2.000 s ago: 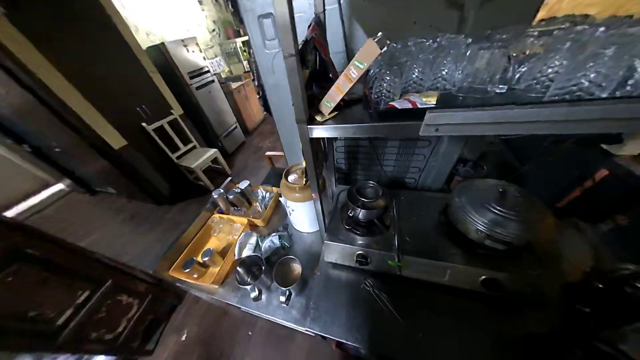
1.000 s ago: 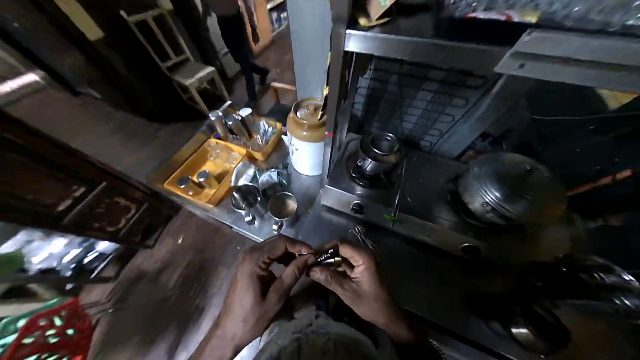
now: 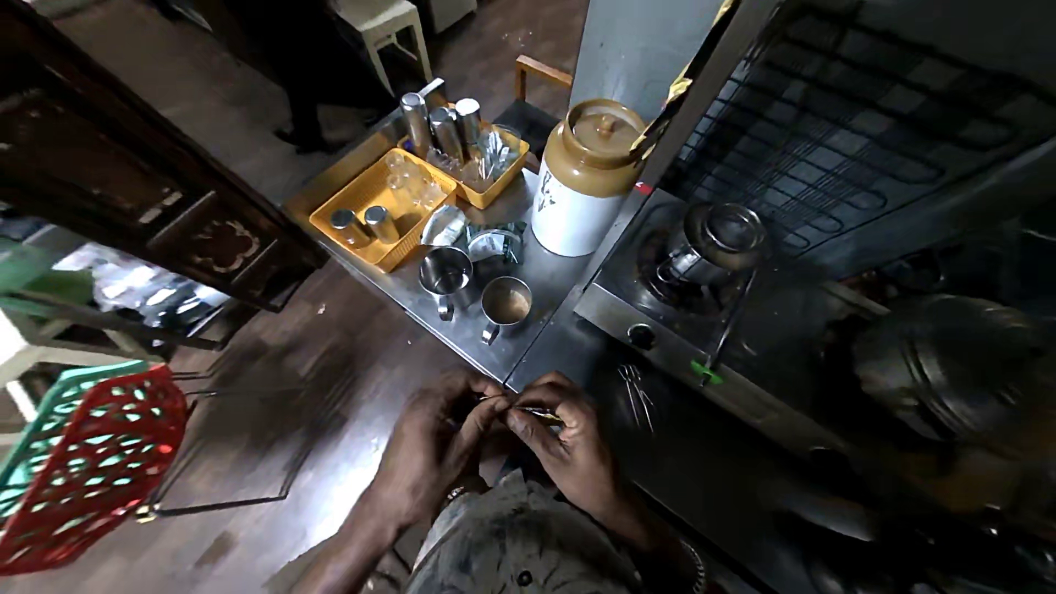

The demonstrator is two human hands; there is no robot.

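My left hand (image 3: 437, 433) and my right hand (image 3: 565, 433) meet at the counter's edge. Between their fingertips they pinch a small thin dark object with yellow on it (image 3: 540, 412); its kind cannot be told. Just beyond them on the steel counter stand two metal mugs, one (image 3: 446, 274) left of the other (image 3: 506, 302). Thin metal tongs or a similar wire utensil (image 3: 637, 396) lie to the right of my right hand. A brown and white ceramic jar (image 3: 587, 177) with a lid rises behind the mugs.
Two yellow plastic baskets (image 3: 384, 210) hold metal-topped containers and small items. A gas stove (image 3: 606, 318) with a small pot (image 3: 701, 247) is at right, near a large lidded metal pot (image 3: 949, 363). Red and green plastic baskets (image 3: 107, 462) stand at left. A person's dark-clothed leg (image 3: 305, 82) shows beyond.
Both hands, out of view two seconds ago, are together with a small object between them, as they were one second ago. The view has tilted down.
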